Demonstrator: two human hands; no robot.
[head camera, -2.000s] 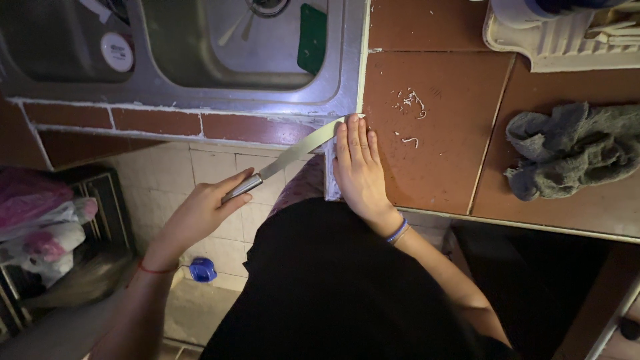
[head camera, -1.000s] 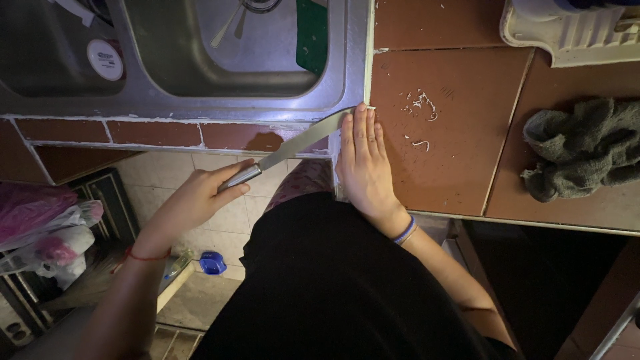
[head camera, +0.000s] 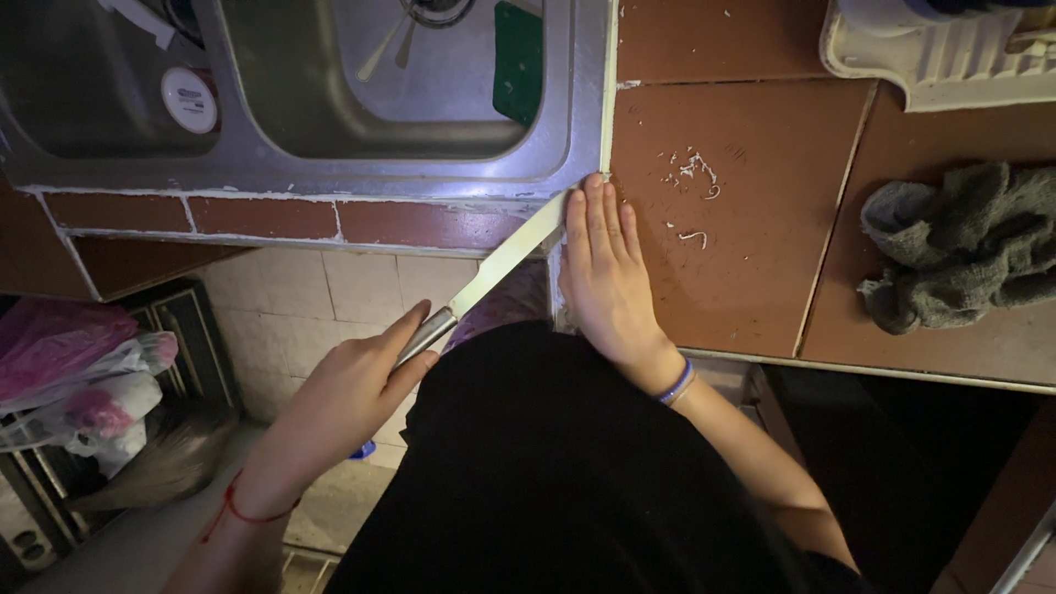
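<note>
My left hand (head camera: 351, 384) grips the metal handle of a long-bladed knife (head camera: 516, 249). The blade points up and right to the near right corner of the stainless steel sink (head camera: 412, 169), where its tip lies at or under the fingers of my right hand (head camera: 606, 268). That hand is flat, fingers extended, on the edge of the brown tiled counter (head camera: 747, 272). A pale sealant strip (head camera: 610, 99) runs along the sink's right side from the fingertips. White shavings (head camera: 697, 169) lie on the tiles right of my fingers.
A grey cloth (head camera: 957, 247) lies at the right, below a ribbed white drying tray (head camera: 924, 78). The sink basins hold a green pad (head camera: 518, 62), cutlery (head camera: 384, 49) and a white round item (head camera: 190, 101). Plastic bags (head camera: 66, 355) are at the lower left.
The knife handle has swung toward my body, so the blade now slants more steeply than in the earlier frames. My right hand stays at the sink corner.
</note>
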